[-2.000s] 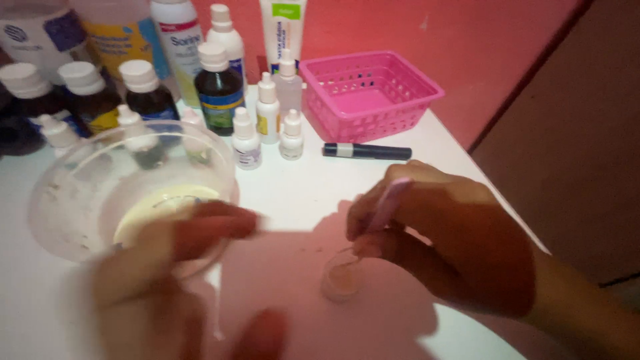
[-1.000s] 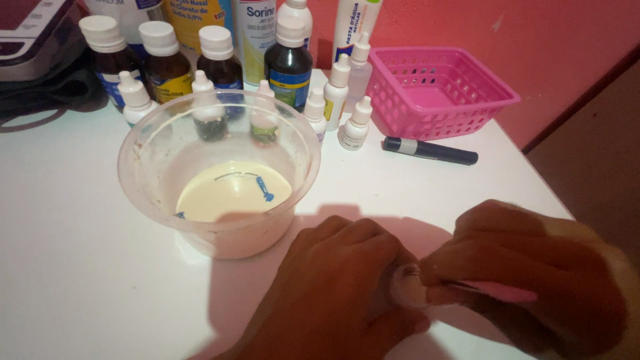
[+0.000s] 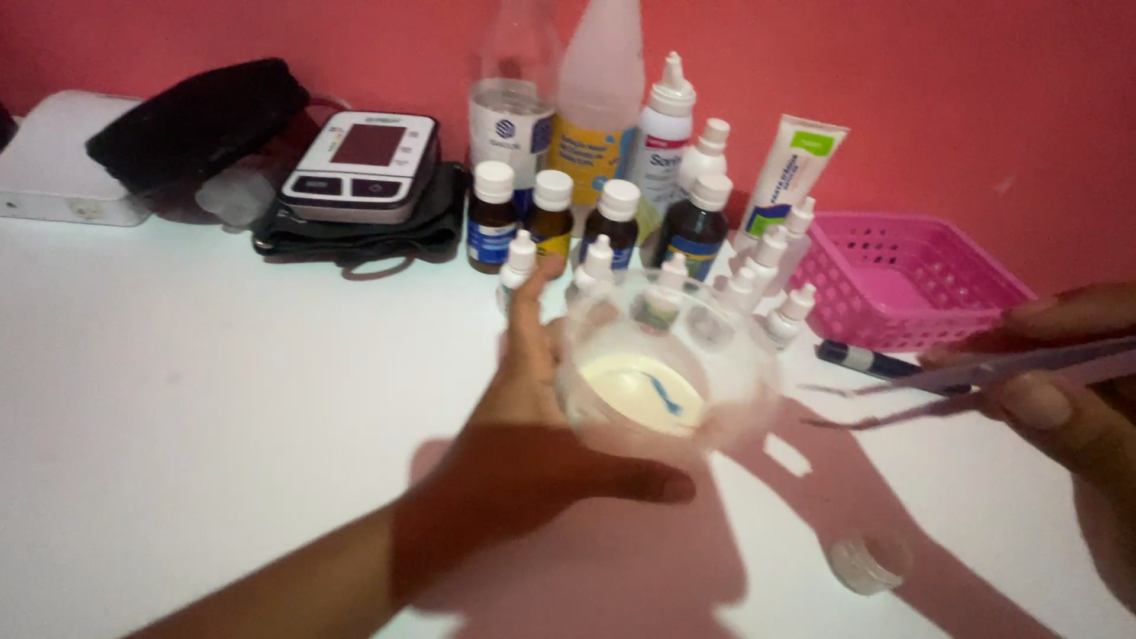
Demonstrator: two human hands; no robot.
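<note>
My left hand (image 3: 550, 444) grips the side of a clear plastic bowl (image 3: 745, 426), thumb at the near side and fingers at the left. Pale cream-coloured material and a small blue piece show at the bowl's bottom. At the right, my right hand (image 3: 1056, 399) holds pinkish tweezers (image 3: 941, 395) with their tips apart, pointing left toward the bowl with nothing between them. A small clear round container (image 3: 870, 564) stands on the white table, below the tweezers.
Dropper bottles (image 3: 788, 315) and brown bottles (image 3: 493, 222) stand behind the bowl. A pink basket (image 3: 923, 328) and a dark pen-shaped object (image 3: 887, 366) lie at the right. A blood pressure monitor (image 3: 364, 169) sits on a black cuff (image 3: 355, 244) at the back left.
My left hand has left the small container and now holds the bowl. My right hand has moved away from that container with the tweezers. The view has shifted to show more of the left side.
</note>
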